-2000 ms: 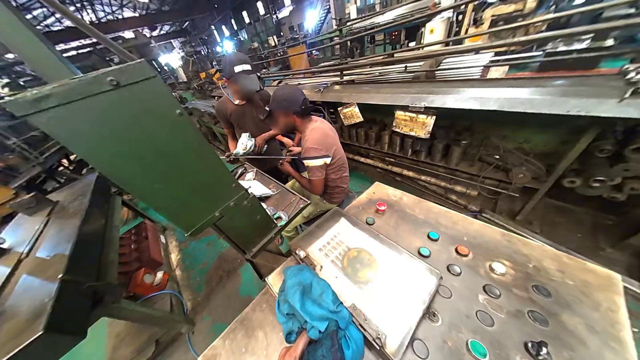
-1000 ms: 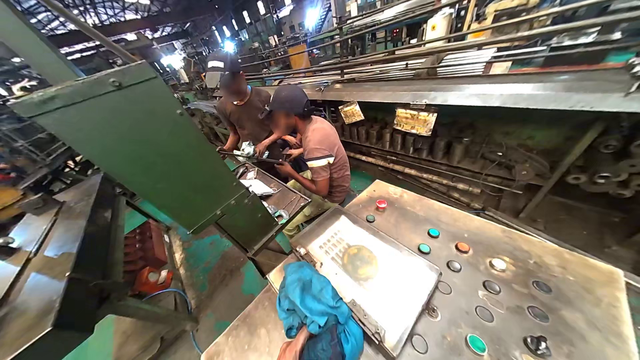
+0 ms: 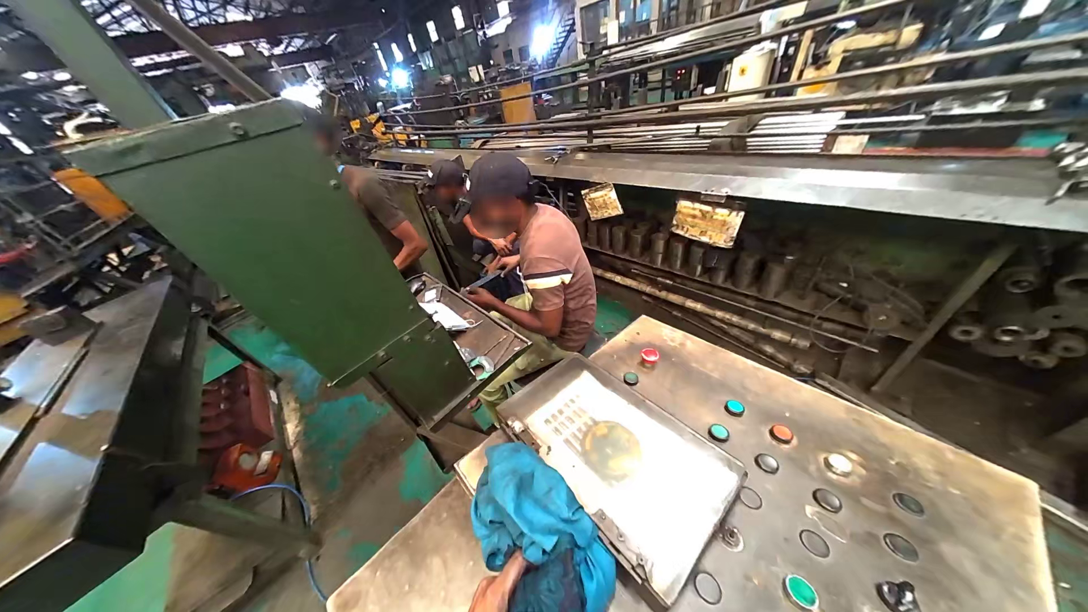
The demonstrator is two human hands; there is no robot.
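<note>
A crumpled blue cloth lies on the near edge of a metal control panel, against a worn hinged cover with a bright face. One hand of mine enters at the bottom edge and grips the cloth; it looks like my left hand, its fingers partly hidden by the folds. My right hand is out of the frame. To the right of the cover, the panel carries a red mushroom button, green buttons, an orange button and a black selector knob.
A green metal cabinet stands at the left, above a tray holding papers and tools. Beyond it a seated person in a cap handles a dark object near other people. A red bin and a blue hose are lower left.
The standing person has moved left, partly behind the green cabinet, and another capped person shows behind the seated one. My hand stays on the blue cloth.
</note>
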